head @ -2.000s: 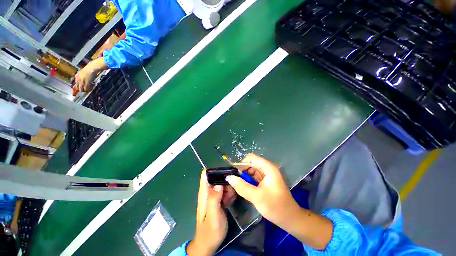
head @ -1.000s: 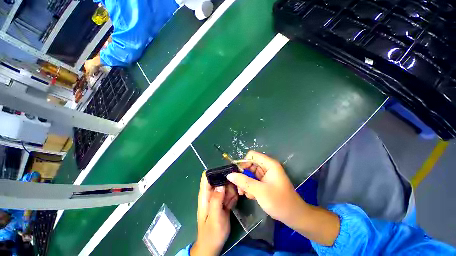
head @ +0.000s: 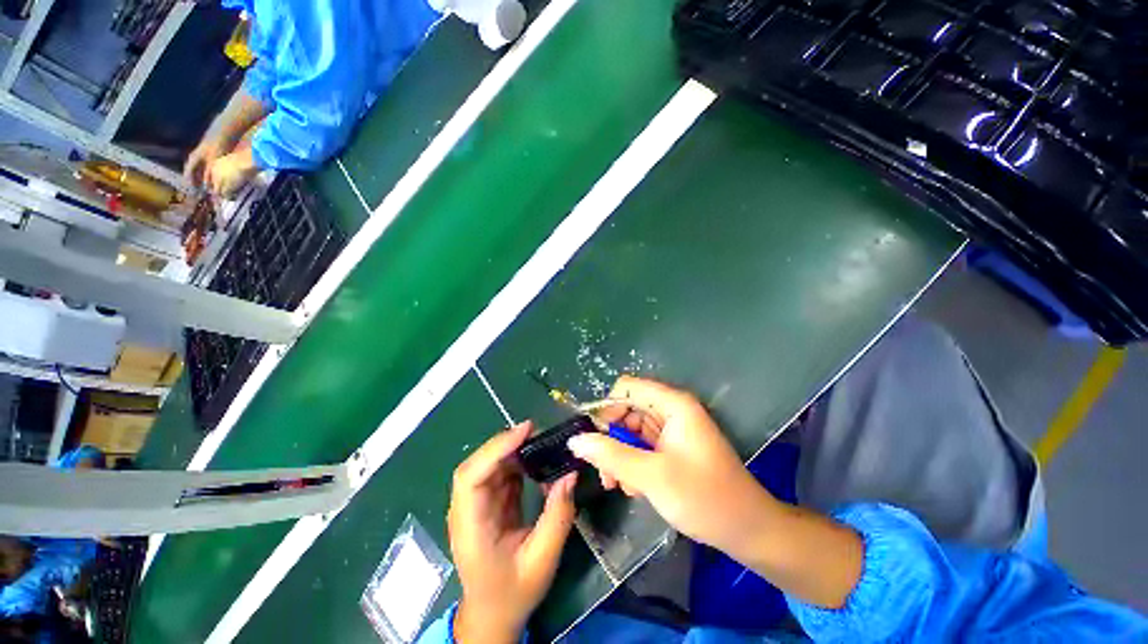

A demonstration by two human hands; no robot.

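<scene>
A small black plastic housing (head: 551, 453) is held over the green bench top, tilted. My left hand (head: 510, 528) grips it between thumb and fingers from the lower left. My right hand (head: 667, 459) holds a slim tool (head: 567, 400) with a brass-coloured shaft, a dark tip and a blue handle. The right thumb rests on the housing. The tool tip points up and left, beyond the housing's upper edge. Whitish specks (head: 597, 359) lie on the bench just above the hands.
Stacked black blister trays (head: 932, 151) stand at the upper right. A clear bag with a white label (head: 407, 582) lies lower left. White rails (head: 529, 283) border the green belt, with uprights at left. Across it a person in blue (head: 321, 82) works beside a black tray (head: 271, 252).
My left hand has opened its grip wider, with thumb and fingers at the housing's ends, and the housing has tilted. The right hand has hardly moved. The view has shifted slightly.
</scene>
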